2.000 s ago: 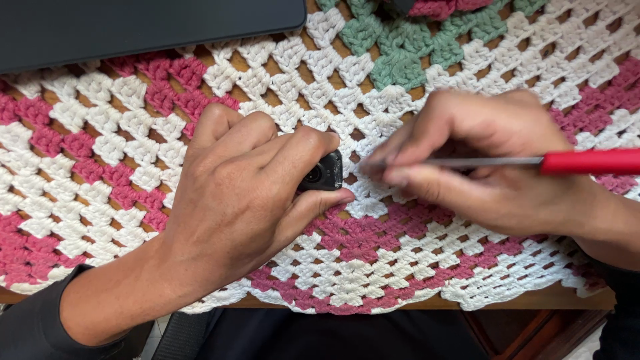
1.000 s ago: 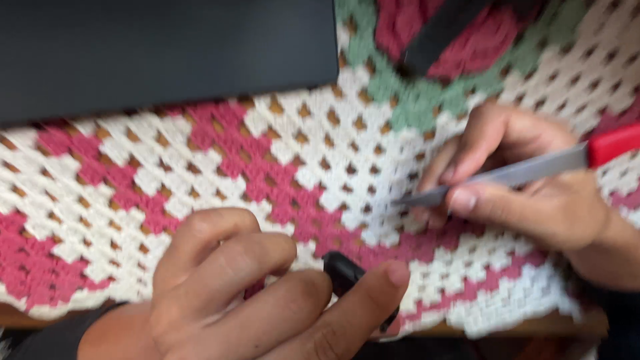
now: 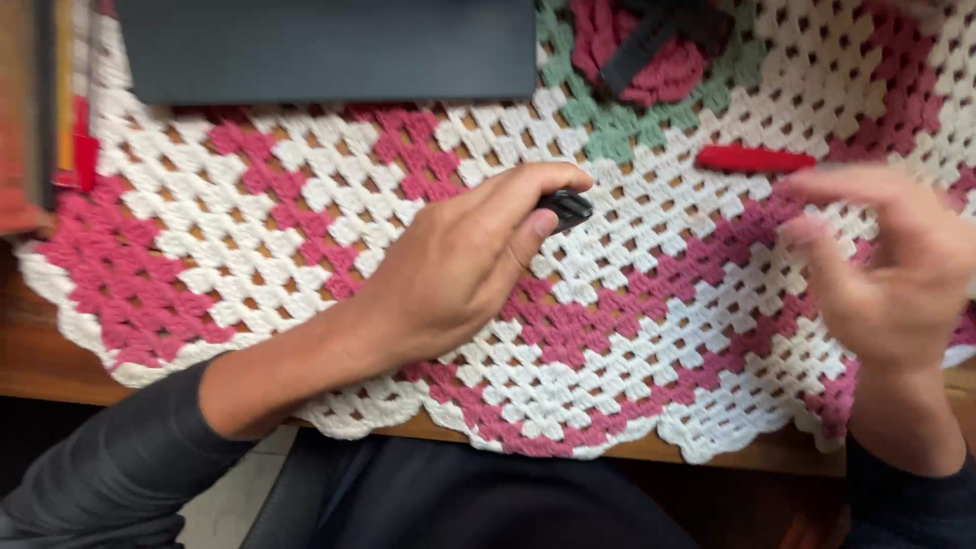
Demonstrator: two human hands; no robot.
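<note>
My left hand (image 3: pixel 465 259) holds a small black object (image 3: pixel 566 209) between thumb and fingers above the crocheted cloth; its kind is hard to tell. My right hand (image 3: pixel 877 252) is blurred, its thumb and fingers apart with nothing between them. Just above and left of those fingertips lies a tool with a red handle (image 3: pixel 755 159) on the cloth, its thin metal part pointing right and partly blurred near the hand. The white, pink and green crocheted cloth (image 3: pixel 602 320) spreads under both hands.
A flat dark panel (image 3: pixel 328 53) lies at the top. Beside it is a pink crocheted centre (image 3: pixel 663 72) with a black strap (image 3: pixel 640 57) on it. A red object (image 3: pixel 85 149) stands at the far left. The wooden table edge (image 3: pixel 46 351) runs along the near side.
My right hand has let go of the red-handled tool, which now lies on the cloth. My left hand still holds the black object. The view has shifted and takes in more at the left.
</note>
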